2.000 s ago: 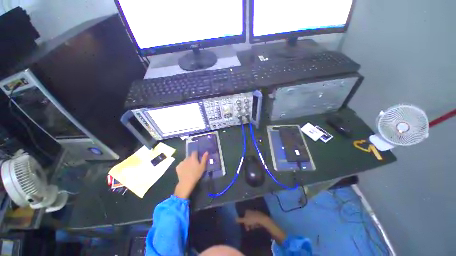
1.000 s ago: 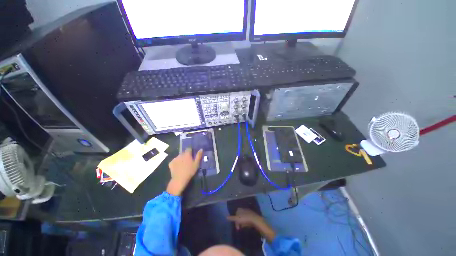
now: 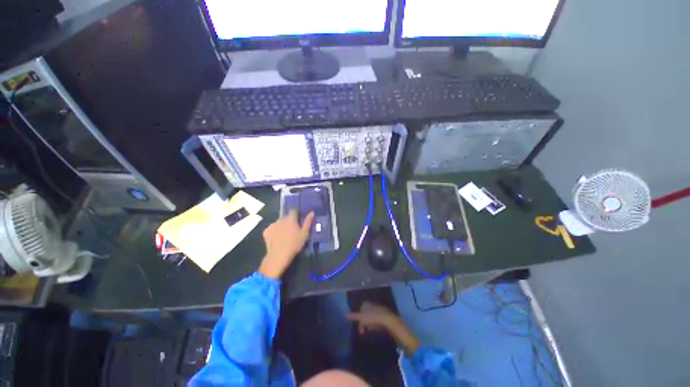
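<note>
A dark smartphone (image 3: 317, 210) with a small white label lies on the left coupler plate (image 3: 330, 240), a thin black cable at its near end. My left hand (image 3: 286, 236) rests over the phone's left side with fingers apart, not gripping it. A second dark smartphone (image 3: 445, 212) lies on the right coupler plate (image 3: 420, 240), also with a black cable at its near end. My right hand (image 3: 376, 318) hangs below the bench edge, a finger extended, seemingly empty. A black mouse (image 3: 381, 249) sits between the plates.
Blue coaxial cables (image 3: 369, 215) run from the RF tester (image 3: 333, 155) towards the plates. Papers (image 3: 208, 234) lie at left, a white card (image 3: 475, 196) and yellow looped item (image 3: 556, 229) at right. Fans (image 3: 611, 200) stand at both ends. Keyboards (image 3: 287, 106) lie above the tester.
The camera view has shifted slightly. My left hand stays at the left phone and my right hand stays below the bench edge. Both phones stay on their plates.
</note>
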